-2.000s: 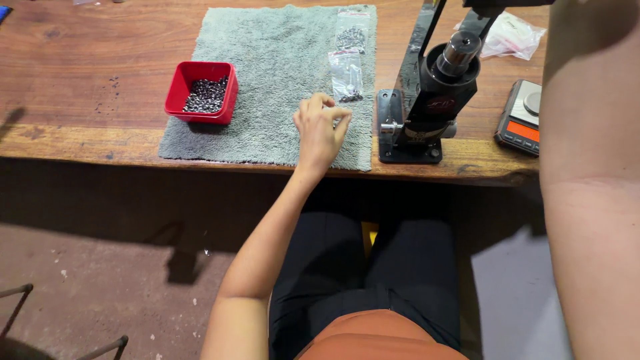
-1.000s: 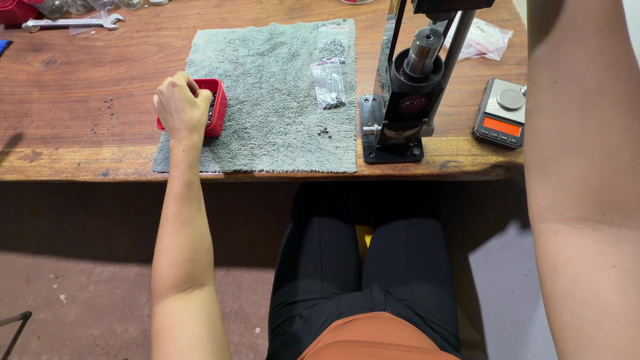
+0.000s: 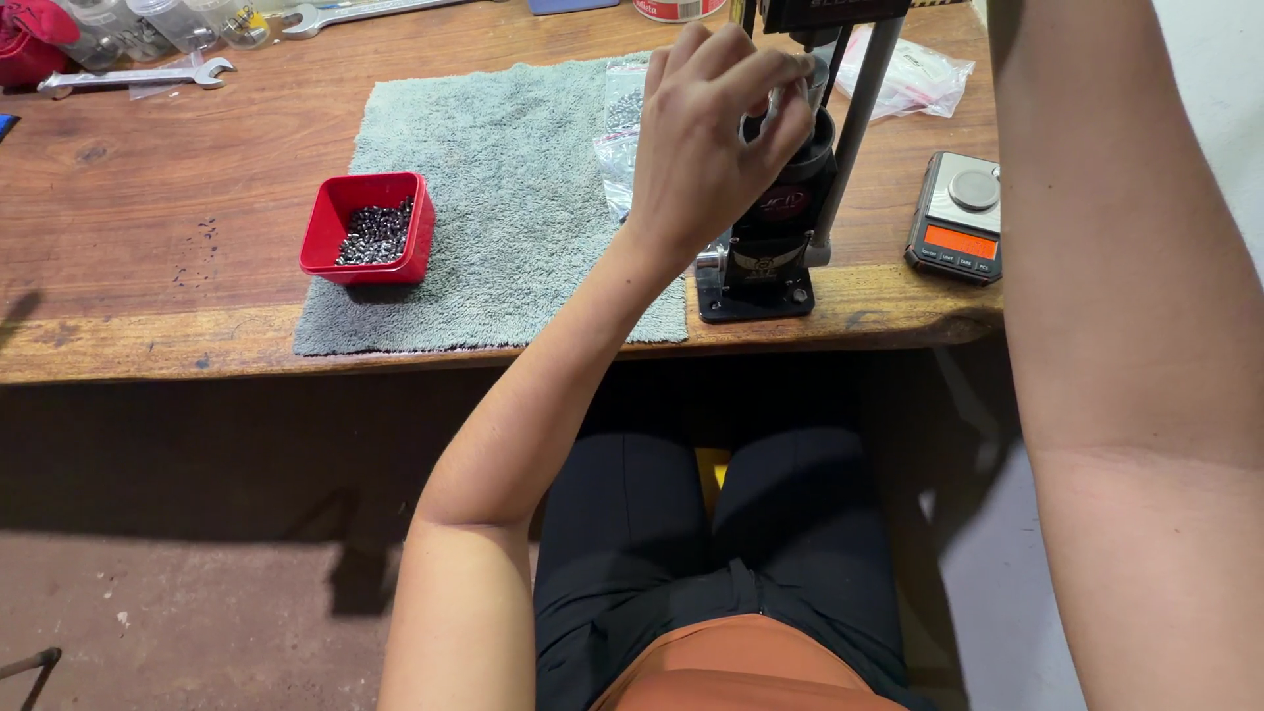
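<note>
My left hand (image 3: 726, 123) is at the metal ram of a black bench press (image 3: 770, 212), thumb and fingertips curled close together beside it; whether a small part is between them cannot be told. Behind the hand, plastic bags of small parts (image 3: 617, 148) lie on a grey-green towel (image 3: 484, 128). A red plastic box (image 3: 420, 232) holding many small, shiny dark metal parts stands on the towel's left side. My right arm reaches up along the right edge, and its hand is outside the view.
A small digital scale (image 3: 948, 237) sits right of the press, with a clear plastic bag (image 3: 913, 74) behind it. Wrenches (image 3: 148, 76) and clear jars (image 3: 178, 20) lie at the back left. Tiny dark bits dot the wooden table (image 3: 118, 217).
My left hand has moved from the red box, where it was one second ago, rightward to the press. Two seconds ago it was over the towel. My right arm stays raised.
</note>
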